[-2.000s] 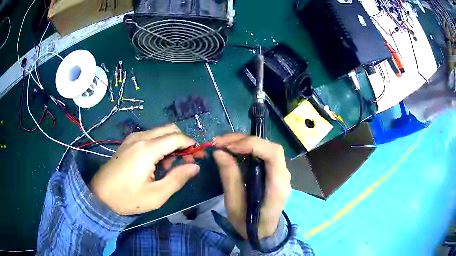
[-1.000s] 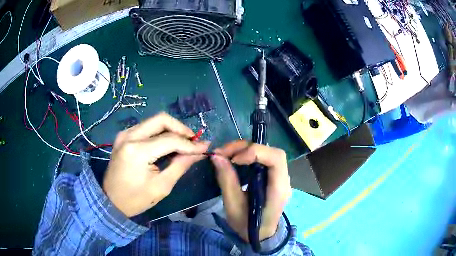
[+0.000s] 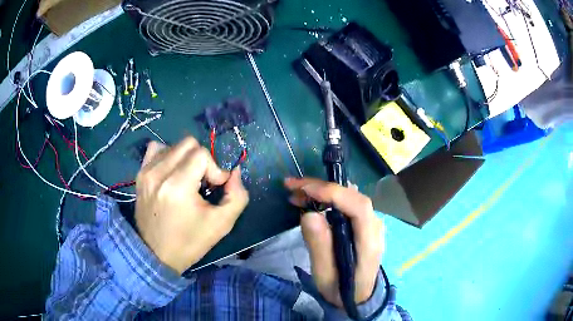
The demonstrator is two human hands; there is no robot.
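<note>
My left hand (image 3: 188,199) pinches the lead wires between thumb and fingers, left of centre. A red wire end (image 3: 213,143) and a second wire end, red and dark, stick out above the fingers. The small silver connector (image 3: 239,134) stands at the front edge of the dark holding block (image 3: 226,117); the second wire end lies close by it, contact unclear. My right hand (image 3: 342,235) holds the soldering iron (image 3: 338,169) upright, its tip pointing away from me. The right thumb and forefinger are apart.
A white solder spool (image 3: 70,85) and loose connectors (image 3: 130,81) lie left. The fume fan (image 3: 204,28) is behind. The iron stand (image 3: 358,63), yellow sponge (image 3: 382,128) and black soldering station (image 3: 449,37) are right. An open brown box (image 3: 433,182) sits at the mat's right edge.
My hands have moved apart, the right one to the right with the iron. Red wire ends now show near the block above my left fingers. The whole view has shifted slightly.
</note>
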